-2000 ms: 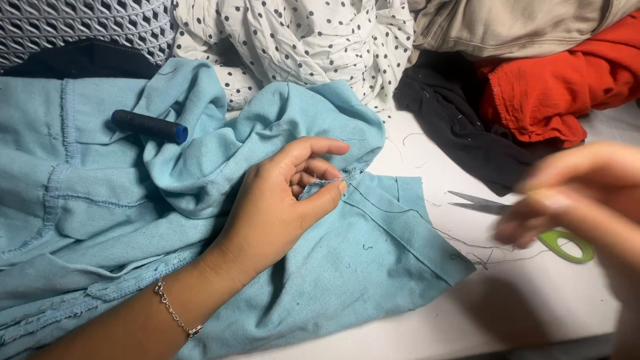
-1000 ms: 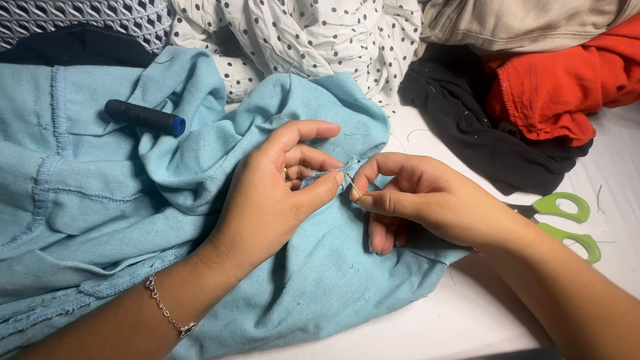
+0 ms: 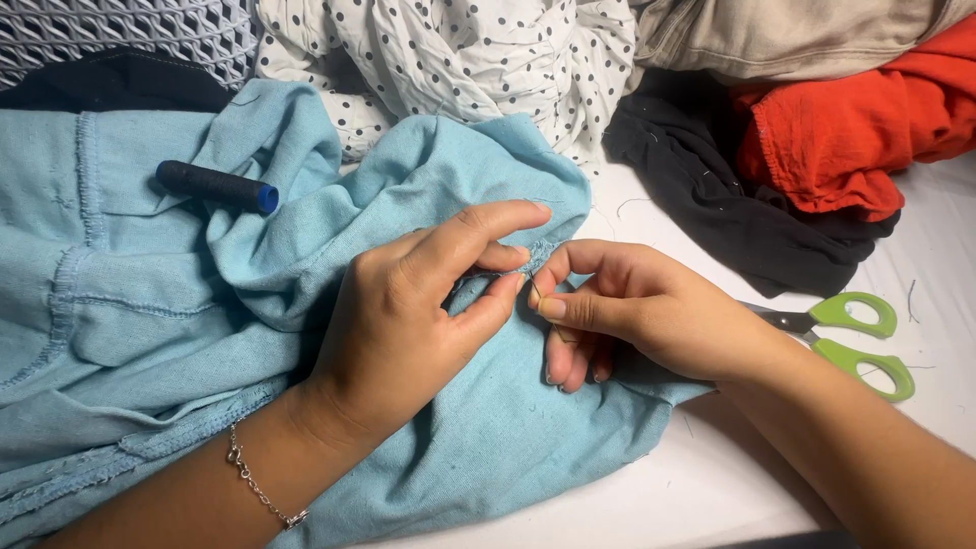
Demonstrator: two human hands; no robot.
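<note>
A light blue cloth garment (image 3: pixel 488 427) with overlocked seams spreads over the left and middle of the view. My left hand (image 3: pixel 427 297) pinches its frayed seam edge (image 3: pixel 540 253) between thumb and fingers. Close against it on the right, my right hand (image 3: pixel 618 305) holds a thin dark thread (image 3: pixel 537 287) between thumb and forefinger at that edge; whether a needle is there too, I cannot tell. A spool of dark blue thread (image 3: pixel 213 185) lies on the garment at the upper left. Green-handled scissors (image 3: pixel 854 316) rest on the white surface, their blades partly hidden behind my right wrist.
Behind the garment lie a white polka-dot cloth (image 3: pixel 473 61) and a grey woven plastic basket (image 3: pixel 122 30). Black cloth (image 3: pixel 686 175), red cloth (image 3: pixel 831 130) and beige cloth (image 3: pixel 770 38) are heaped at the upper right. Thread scraps lie on the white surface (image 3: pixel 579 511).
My right hand has come in from the right, where it was near the scissors, to the seam edge beside my left hand. My left hand has kept its pinch on the cloth.
</note>
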